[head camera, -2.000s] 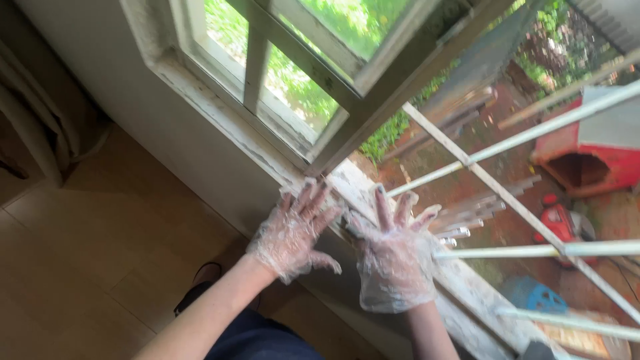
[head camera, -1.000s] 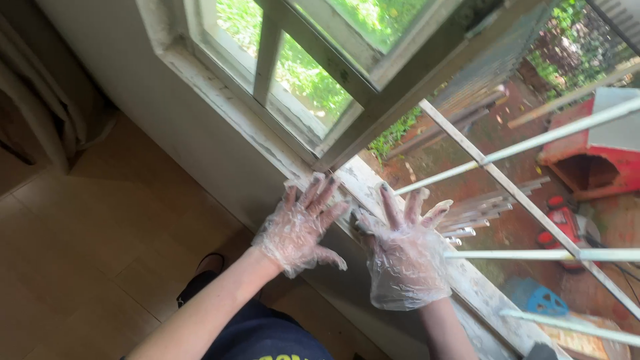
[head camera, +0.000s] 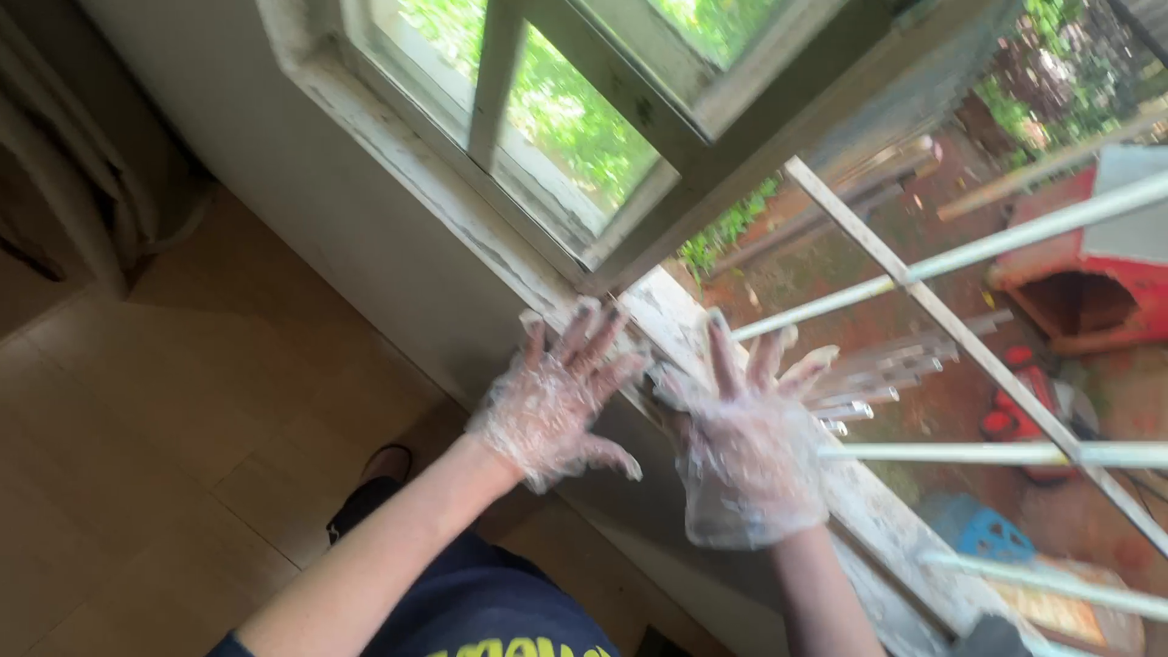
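Note:
Both hands wear clear, crinkled plastic gloves with dark marks at some fingertips. My left hand (head camera: 561, 397) is spread, palm down, its fingertips by the inner edge of the windowsill (head camera: 671, 315), just below the corner of the window sash (head camera: 630, 242). Close to its right, my right hand (head camera: 753, 429) lies over the sill with its fingers spread towards the metal window bars (head camera: 812, 308). Neither hand shows anything gripped. What lies under the right palm is hidden. The sill's white paint looks worn and stained.
The glazed sash stands above the hands. Beyond the bars are a red kennel-like box (head camera: 1077, 292), a red machine (head camera: 1027, 415) and a blue plastic object (head camera: 995, 529) on reddish ground. A curtain (head camera: 73, 155) hangs at the left over the tiled floor (head camera: 164, 456). A dark object (head camera: 995, 636) sits low on the sill.

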